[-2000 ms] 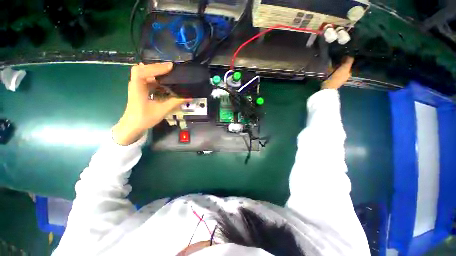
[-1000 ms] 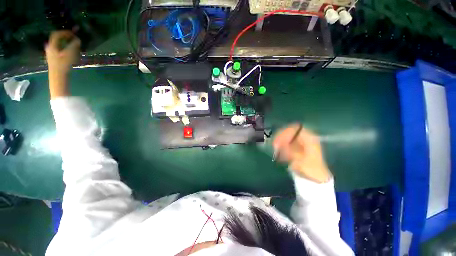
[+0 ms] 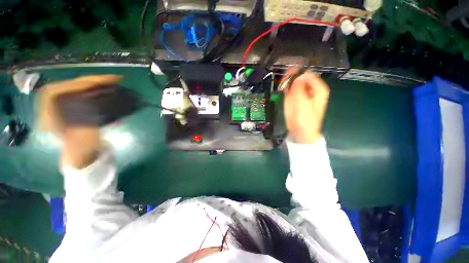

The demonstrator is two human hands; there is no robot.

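My left hand (image 3: 77, 118) is blurred at the left, holding a dark block, likely a power adapter (image 3: 103, 105), above the green mat. My right hand (image 3: 307, 105) is raised right of the green test board (image 3: 248, 107), with a thin dark lead (image 3: 289, 81) at its fingertips. The white AC test socket (image 3: 208, 104) stands left of the board on the dark fixture base (image 3: 226, 141). A black block (image 3: 200, 76) lies behind the socket. The red rocker switch (image 3: 196, 138) is at the front.
A cream instrument (image 3: 313, 11) and a blue cable coil (image 3: 195, 33) are on the rear shelf, with a red test lead (image 3: 262, 36) running forward. A crumpled white scrap (image 3: 26, 81) and small black piece (image 3: 15, 132) lie at the left. A blue bin (image 3: 429, 164) stands at the right.
My left hand has come back from the rear left with a dark block in it. My right hand has moved up and rearward from the front right, beside the test board.
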